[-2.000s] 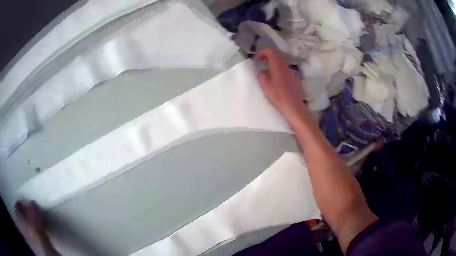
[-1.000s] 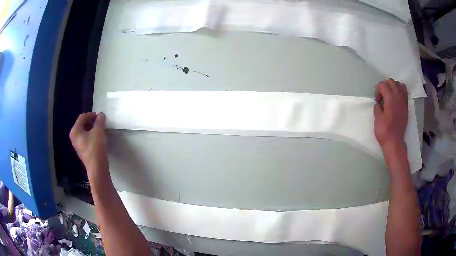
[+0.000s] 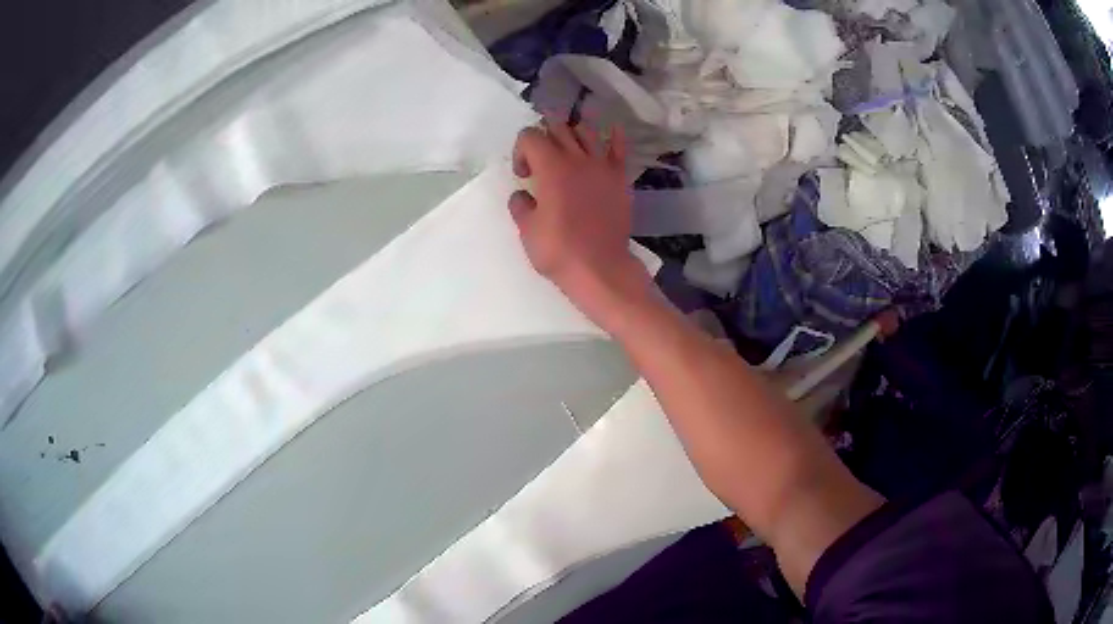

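Note:
A white cut fabric panel (image 3: 415, 280) lies diagonally on the pale grey-green table (image 3: 403, 414), its narrow end at lower left and its wide end at upper centre. My right hand (image 3: 574, 201) is over the upper corner of the wide end, with bent fingers apart; the fingertips partly hide that corner. Whether a thin interlining lies on the panel cannot be told. My left hand is almost wholly out of the picture; only a blurred bit shows at the panel's narrow end, at the lower left edge.
Another white panel (image 3: 354, 110) lies on the far side, with long white strips beyond it. White pieces (image 3: 598, 475) lie along the near edge. Crumpled white and blue-plaid offcuts (image 3: 781, 146) are heaped right of the table, beside a wooden bar (image 3: 842, 356).
The view has swung back right from the blue machine to the wide panel ends and offcuts. My right hand has moved to the wide end's upper corner. My left hand has nearly left the picture.

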